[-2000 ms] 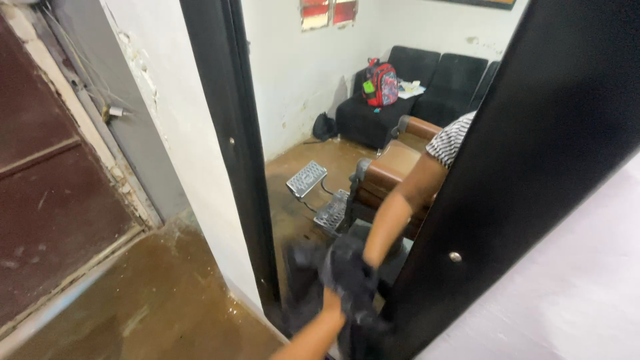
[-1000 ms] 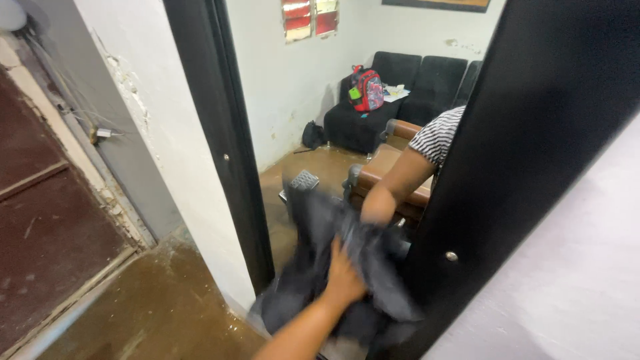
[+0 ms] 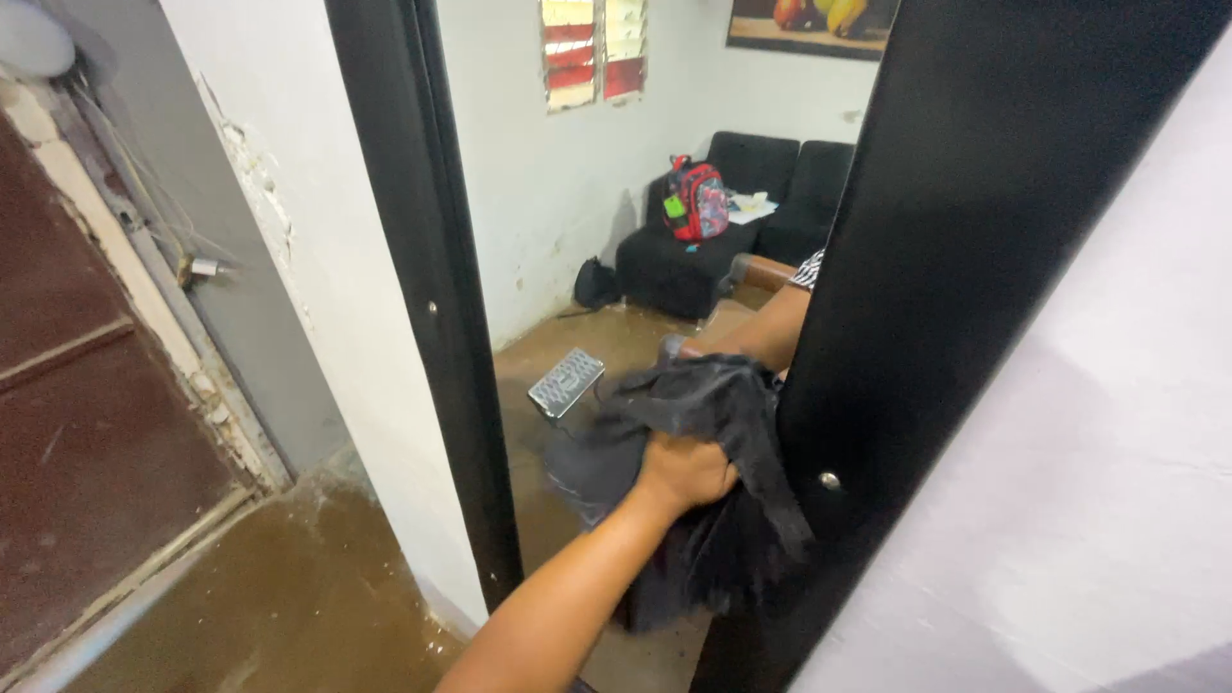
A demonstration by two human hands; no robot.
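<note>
My left hand (image 3: 685,472) reaches in from the bottom and holds a bunched black cloth (image 3: 664,568) against what appears to be a tall mirror in a black frame (image 3: 433,269). The fingers are bent into the cloth, which is partly blurred and hangs below the hand. An arm (image 3: 756,337) with a black-and-white striped sleeve, apparently my own reflection, meets the cloth from the upper right. The frame's right side (image 3: 924,289) hides the rest of it. My right hand is out of view.
The glass shows a metal footrest (image 3: 566,383), a brown armchair's armrest (image 3: 765,272), black seats (image 3: 679,269), a red backpack (image 3: 695,199) and a dark bag (image 3: 597,284). A chipped white wall edge (image 3: 289,250) and a dark red door (image 3: 96,462) stand left, above brown floor (image 3: 279,597).
My left hand and the cloth have moved about over the glass. The cloth is more spread than two seconds ago. In the reflection, the striped sleeve has mostly passed behind the frame.
</note>
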